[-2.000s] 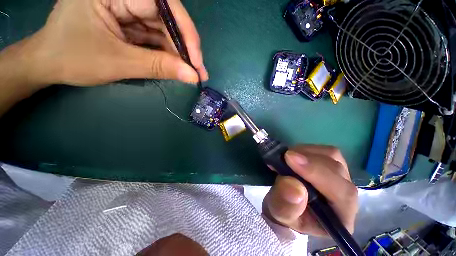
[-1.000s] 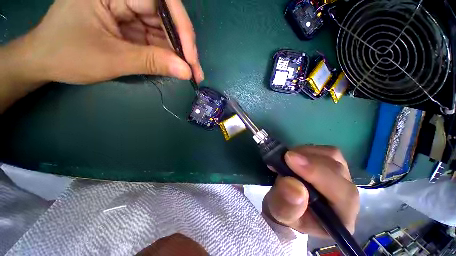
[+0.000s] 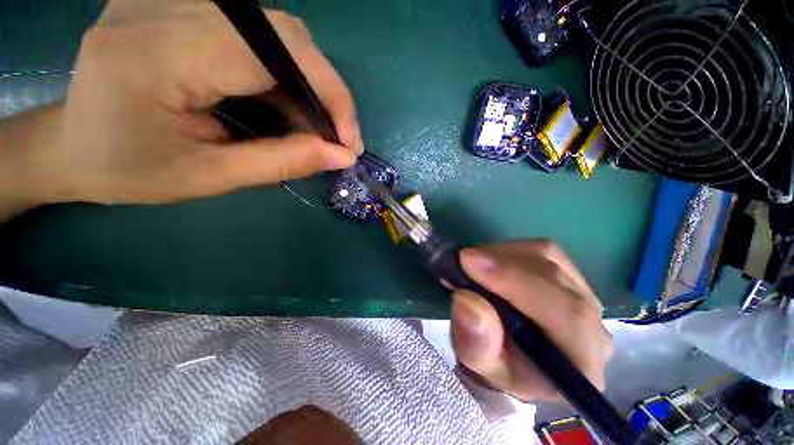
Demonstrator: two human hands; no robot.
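My left hand (image 3: pixel 218 113) is shut on black tweezers (image 3: pixel 279 65), whose tips point down at the top edge of a dark rounded circuit board (image 3: pixel 350 193) lying on the green mat. My right hand (image 3: pixel 531 322) holds the black soldering iron (image 3: pixel 514 326); its metal barrel crosses over the board's right side, with the tip near the tweezer tips. Exact contact is hard to see. The board's small silver and yellow battery (image 3: pixel 415 207) lies under the barrel, partly hidden. A thin wire (image 3: pixel 300 195) lies left of the board.
Another board (image 3: pixel 505 122) with batteries (image 3: pixel 559 135) lies to the right, and a further board (image 3: pixel 538 30) is above it. A fan with a round grille (image 3: pixel 675 94) stands at the right, above a blue tray (image 3: pixel 659 248). Coloured bins (image 3: pixel 657 413) show at the lower right.
The iron has moved left and up, from beside the board to over it. My left hand has shifted slightly lower, with the tweezers tilted more, and now hides more of the thin wire.
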